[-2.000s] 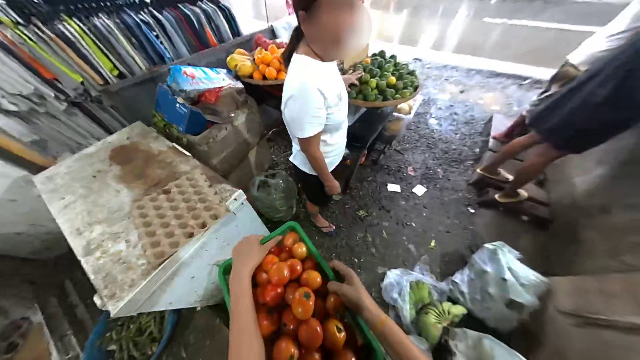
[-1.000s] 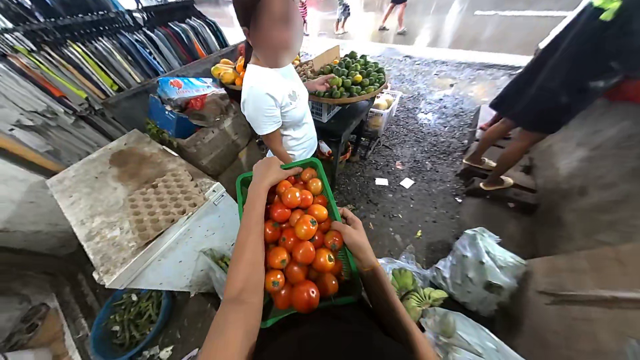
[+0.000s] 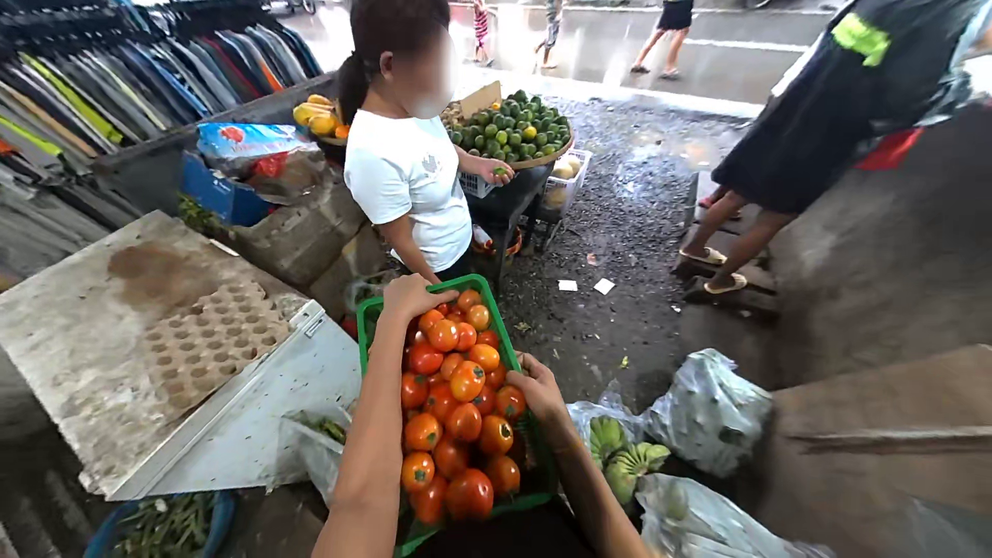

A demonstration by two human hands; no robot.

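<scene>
A green plastic basket full of red and orange tomatoes is held in front of my body. My left hand grips its far rim near the far left corner, thumb over the edge. On the right side, my right hand holds the rim about midway along. The basket's near end reaches my dark clothing, and my left forearm covers part of its left side. Just beyond the basket stands a person in a white T-shirt, with a small green fruit in one hand.
A dirty white chest with an egg tray on top stands at left, a blue basin of green pods below. Plastic bags and green bananas lie at right. Ahead is a round basket of green citrus. Another person stands right.
The person in white had a hand at the citrus basket and now holds a green fruit in front of it. Both my hands stay on the tomato basket. The view has tilted up toward the street.
</scene>
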